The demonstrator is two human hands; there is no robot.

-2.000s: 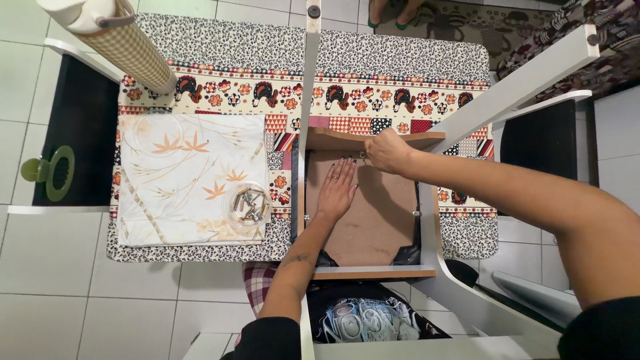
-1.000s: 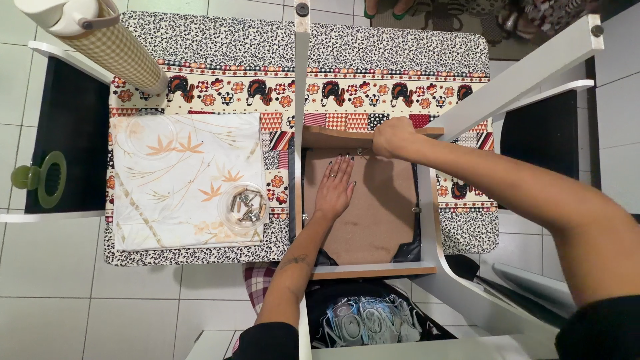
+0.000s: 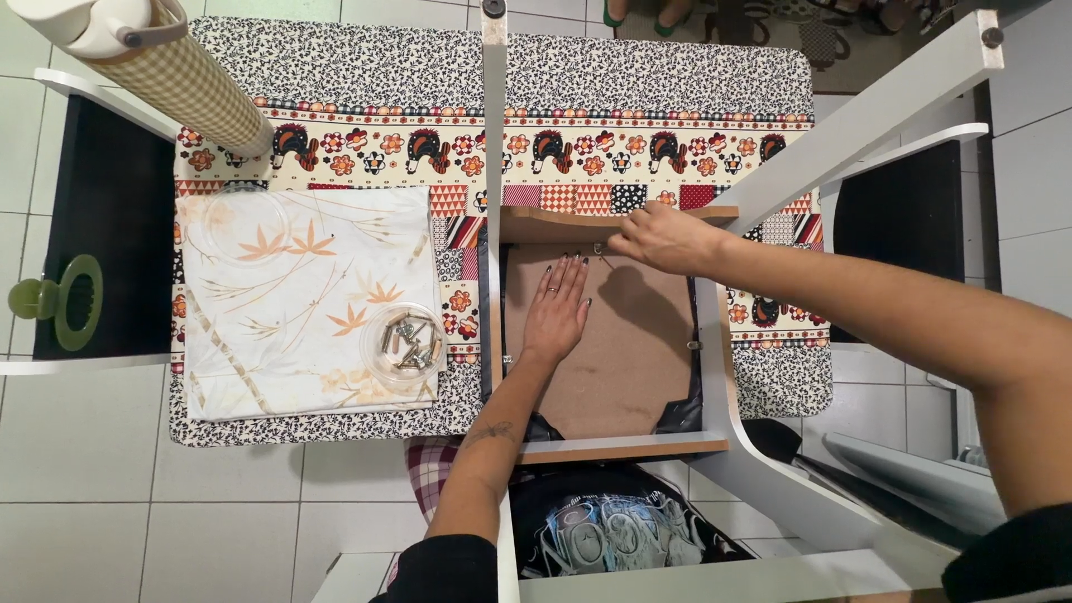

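Observation:
An upturned white wooden chair (image 3: 863, 126) rests on the table, its legs pointing up and away. My left hand (image 3: 559, 314) lies flat with fingers spread on the brown board (image 3: 620, 385) under the seat. At the far wooden rail (image 3: 544, 224), my right hand (image 3: 662, 239) is bent with curled fingers, close to a small metal bracket (image 3: 598, 248); whether it pinches something is hidden. Another metal fitting (image 3: 693, 345) sits at the board's right side. To the left, a clear round tub (image 3: 404, 343) of screws and wooden dowels stands on a folded, leaf-printed white cloth (image 3: 276, 310).
A checked thermos flask (image 3: 193, 84) stands at the table's back left. The table wears a patterned tablecloth (image 3: 352, 59). Black-seated chairs (image 3: 109, 218) flank it, with a green hair clip (image 3: 77, 301) on the left one. Another person's feet (image 3: 670, 12) show beyond the table.

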